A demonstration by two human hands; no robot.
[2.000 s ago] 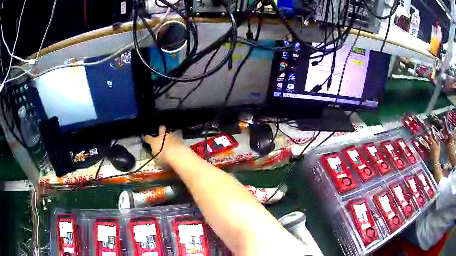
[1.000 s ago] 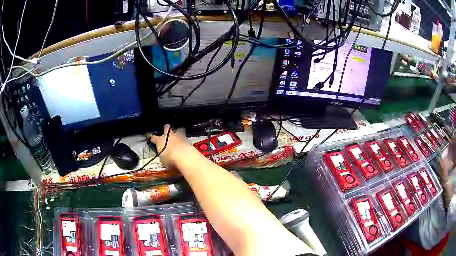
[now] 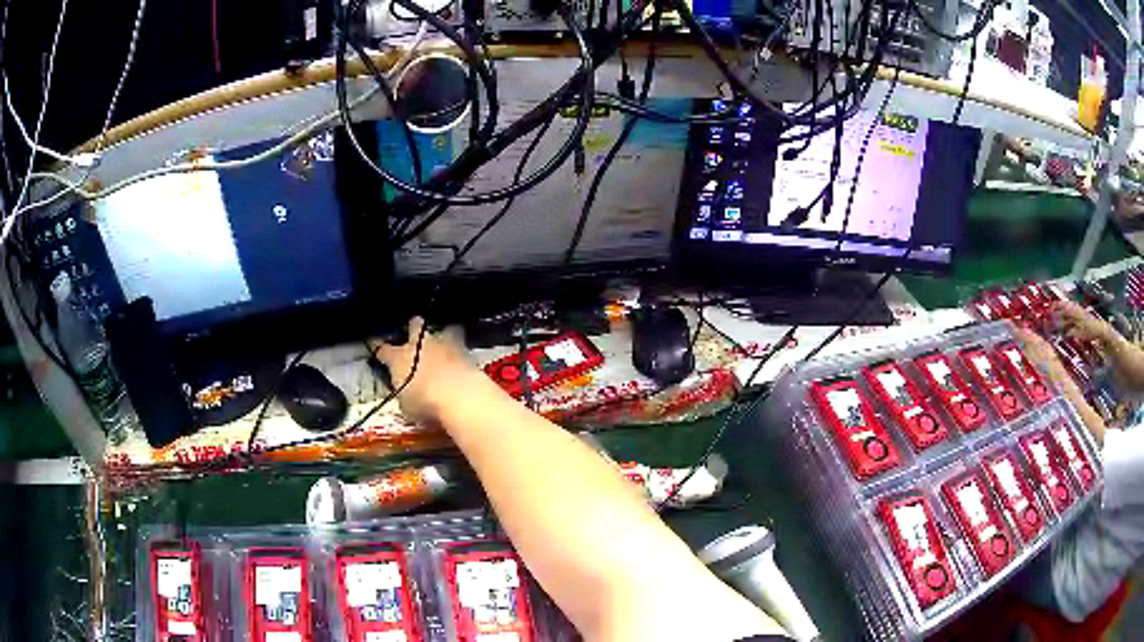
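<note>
My right hand (image 3: 420,370) reaches up from the bottom edge to the shelf below the middle monitor (image 3: 540,188). Its fingers lie over a small dark thing (image 3: 381,360) that looks like a black mouse, mostly hidden by the hand. My left hand is not in view. A red unit (image 3: 561,365) with a white label lies on the shelf just right of my right hand. A clear blister tray (image 3: 226,539) with several red units (image 3: 375,589) lies at the bottom left, cut off by the frame edge.
Black mice lie left (image 3: 311,395) and right (image 3: 661,345) of my hand. A barcode scanner (image 3: 753,564) lies right of my forearm, and another pale scanner-like shape (image 3: 395,490) behind the near tray. A filled tray (image 3: 803,439) and another person's hands (image 3: 1079,345) are at right. Cables hang overhead.
My right hand stays at nearly the same spot on the shelf. The view shifts slightly. The other person's hands at the right have moved over the far edge of the right tray.
</note>
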